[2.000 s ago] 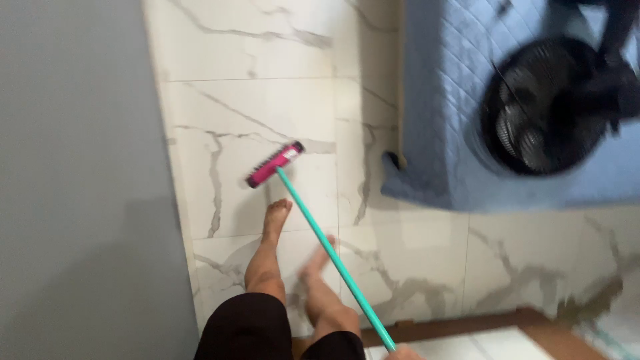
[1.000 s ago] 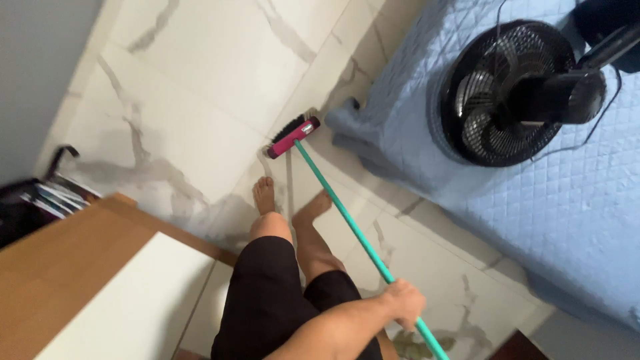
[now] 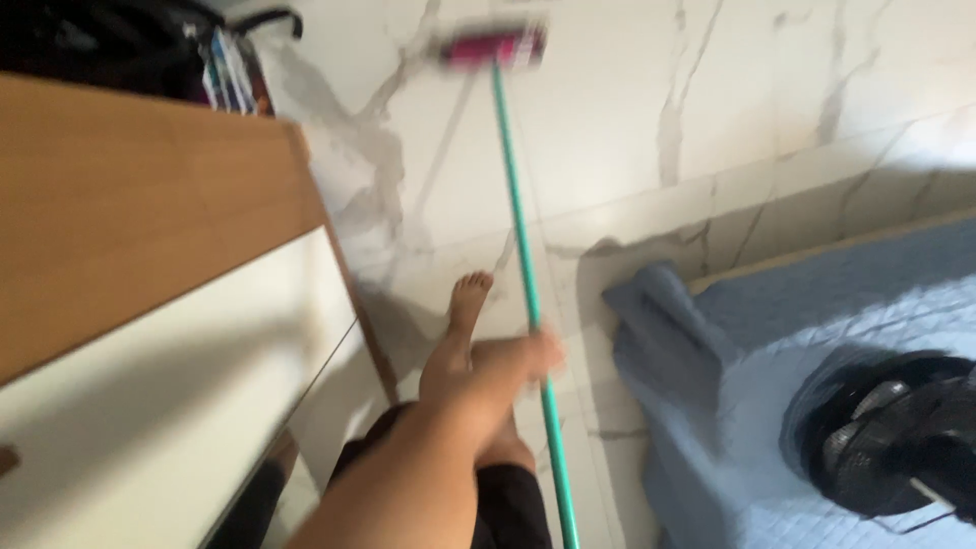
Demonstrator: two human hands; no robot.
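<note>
My left hand (image 3: pixel 545 354) is closed around the green pole (image 3: pixel 521 236) of a push broom, its forearm reaching in from the bottom. The pole runs down past the hand and out at the bottom edge. At its far end the pink broom head (image 3: pixel 494 49) with dark bristles rests on the marbled tile floor, beyond my bare foot (image 3: pixel 471 293); it is blurred. My right hand is outside the view.
To the left stands wooden furniture (image 3: pixel 152 206) with white fronts, and a black bag (image 3: pixel 99 38) with papers lies behind it. On the right, a bed with a blue quilted cover (image 3: pixel 717 427) hangs near the floor and carries a black fan (image 3: pixel 900 442).
The view has turned and shifted a lot. The broom head now lies farther from my feet than one second ago. My left hand still holds the pole.
</note>
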